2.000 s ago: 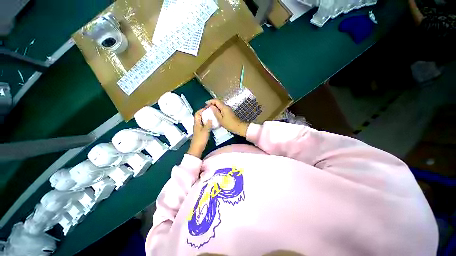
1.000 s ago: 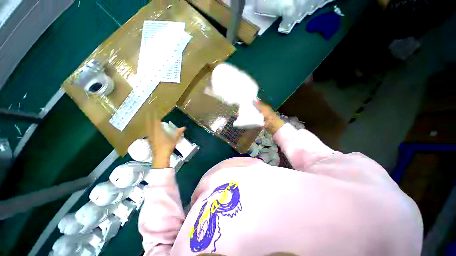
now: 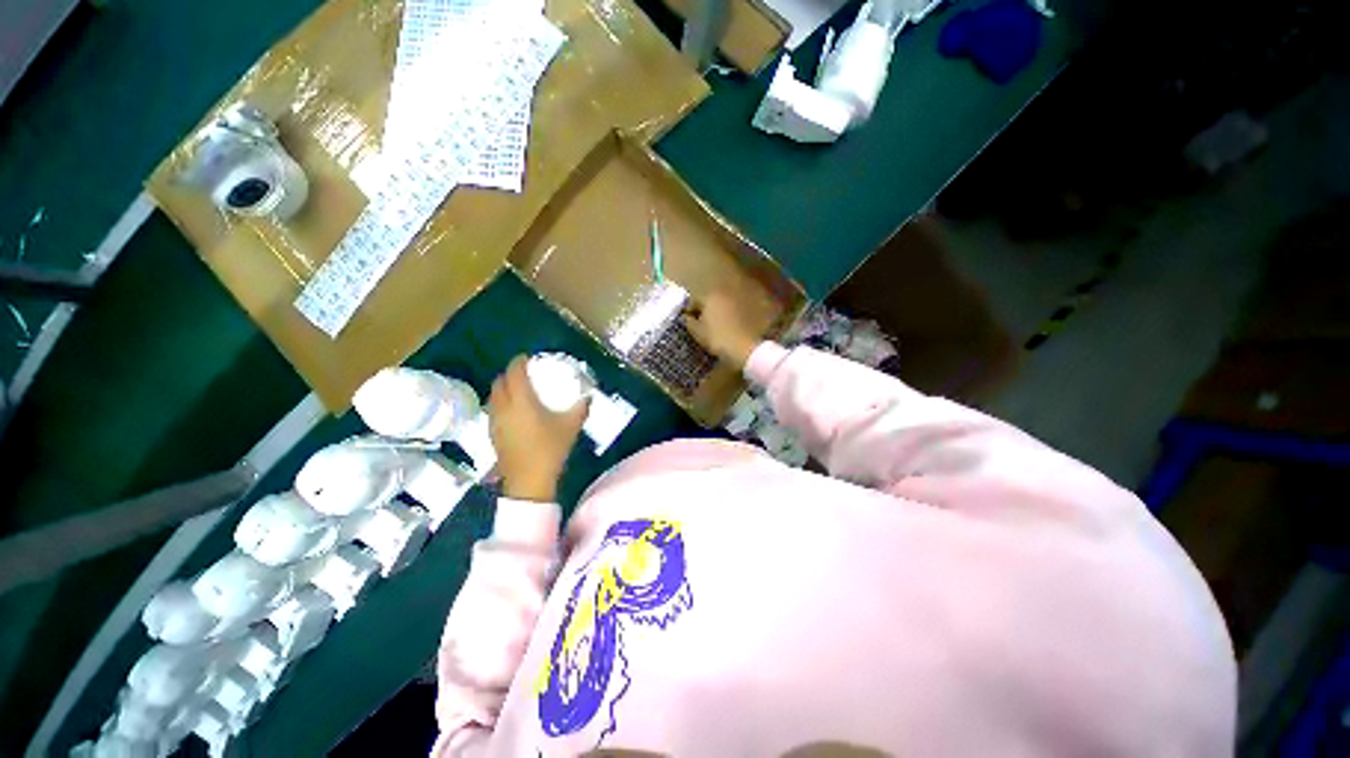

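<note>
My left hand [image 3: 535, 431] is closed around the white head of a camera unit [image 3: 561, 382], whose squarish foot points right, above the green bench. My right hand [image 3: 729, 329] is in the open shallow carton [image 3: 592, 237], its fingertips at the edge of the small dark label sheet [image 3: 669, 356]; whether they hold a label cannot be seen. More white camera units [image 3: 353, 474] stand in rows at lower left. Another white camera unit [image 3: 829, 92] is on the bench at upper right.
Flat cardboard [image 3: 296, 348] carries printed label sheets [image 3: 444, 141] and a grey-white round piece with a dark centre [image 3: 255, 184]. A thin green stick [image 3: 657, 249] is in the carton. Blue cloth [image 3: 995, 39] lies upper right. Crumpled white waste [image 3: 847, 339] is beyond the carton.
The camera unit from my right hand now lies at the upper right. My right hand has moved into the carton. My left hand has taken hold of another unit from the rows.
</note>
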